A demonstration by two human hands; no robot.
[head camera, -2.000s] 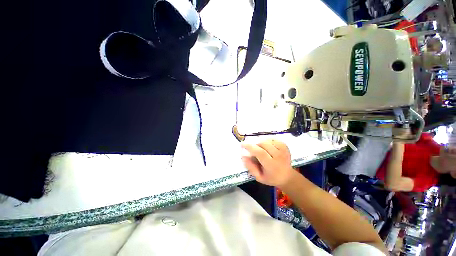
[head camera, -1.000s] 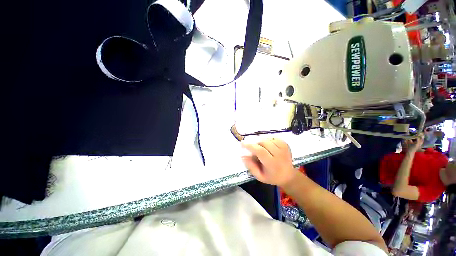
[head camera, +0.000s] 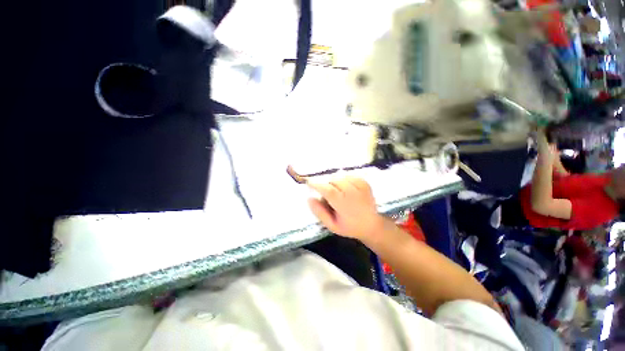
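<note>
My right hand (head camera: 348, 206) rests palm down on the white table near its front edge, fingers pointing left, thumb apart from them, with nothing visible in it. Its fingertips are beside the brown corner of the machine's bed cover (head camera: 296, 175). My left hand is not in view. Dark cut fabric (head camera: 123, 164) lies flat at the left. A dark-and-white strip (head camera: 188, 24) loops over it, and a thin dark tail hangs down onto the table. The cream sewing machine head (head camera: 445, 62) is at the upper right, blurred. Its needle area is too blurred to make out.
The worn green table edge (head camera: 226, 266) curves along my light-coloured clothing. A blue bin (head camera: 437, 223) and something red are below the table at the right. A person in a red top (head camera: 589, 199) is at the far right, one arm raised.
The view has shifted, so the machine, cloth and strip appear further left and higher, and the machine is blurred. My right hand stays beside the bed cover corner.
</note>
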